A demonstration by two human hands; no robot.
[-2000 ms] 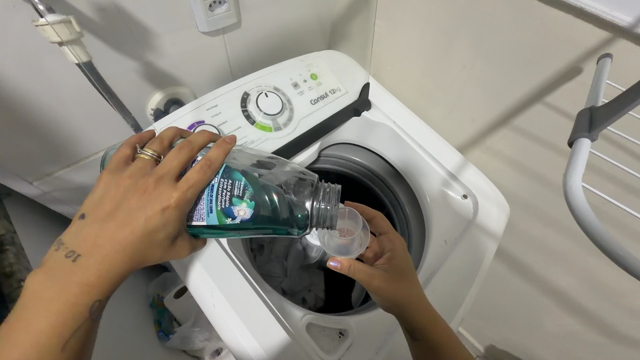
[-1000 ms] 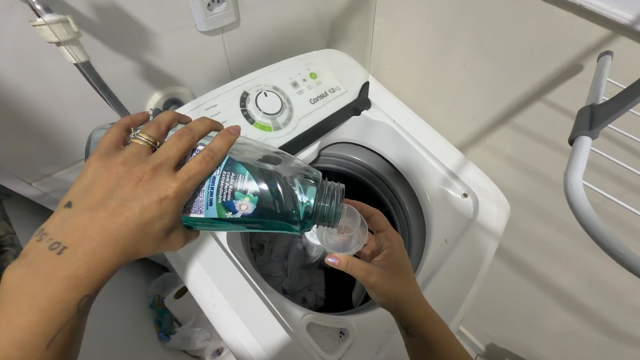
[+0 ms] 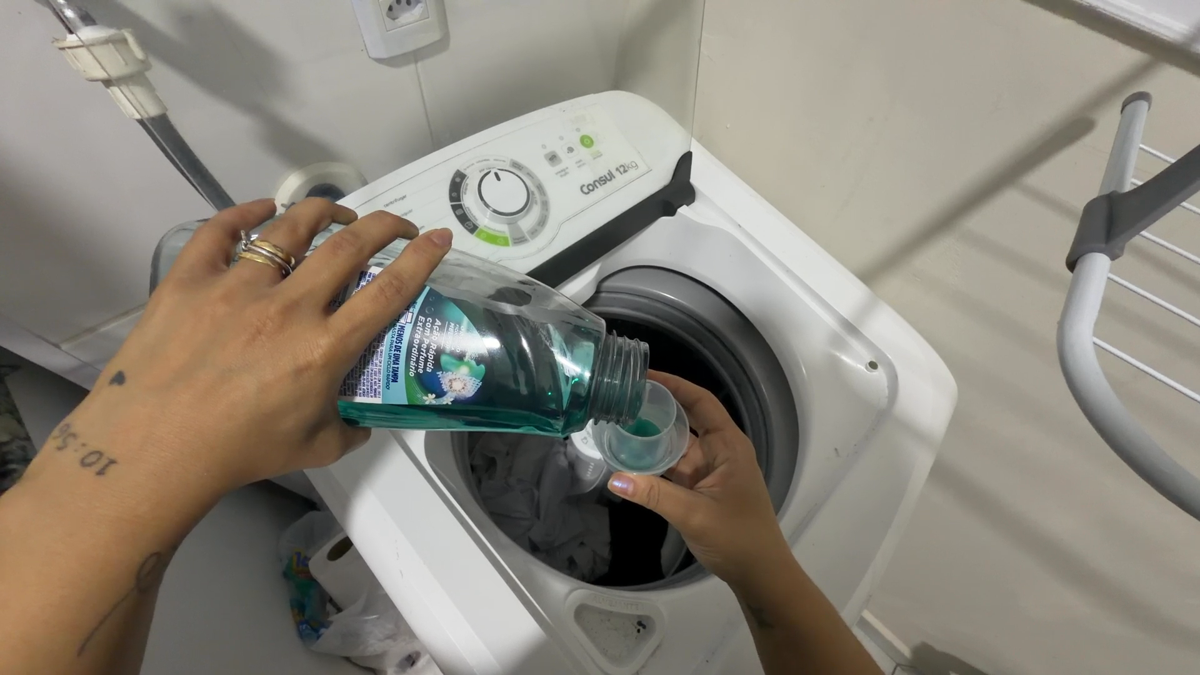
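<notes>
My left hand [image 3: 253, 347] grips a clear plastic bottle [image 3: 506, 366] of green liquid from above, tipped almost level with its open neck toward the right. Just under the neck, my right hand [image 3: 717, 478] holds a clear plastic measuring cap [image 3: 647, 441] between thumb and fingers, with some green liquid in it. Both are above the open drum [image 3: 769, 412] of a white top-loading washing machine [image 3: 844, 328]. Light grey fabric [image 3: 544, 506] lies in the drum, partly hidden by the cap and bottle.
The machine's control panel with its round dial [image 3: 503, 192] is behind the bottle. A hose [image 3: 178, 155] and a wall socket [image 3: 400, 21] are at the back left. At the right stands a drying rack [image 3: 1092, 309]. A plastic bag [image 3: 361, 623] with rolls sits at the lower left.
Over the two seconds the bottle has tipped further, its liquid has run to the neck, and green liquid now shows in the cap. My right hand has stayed nearly still.
</notes>
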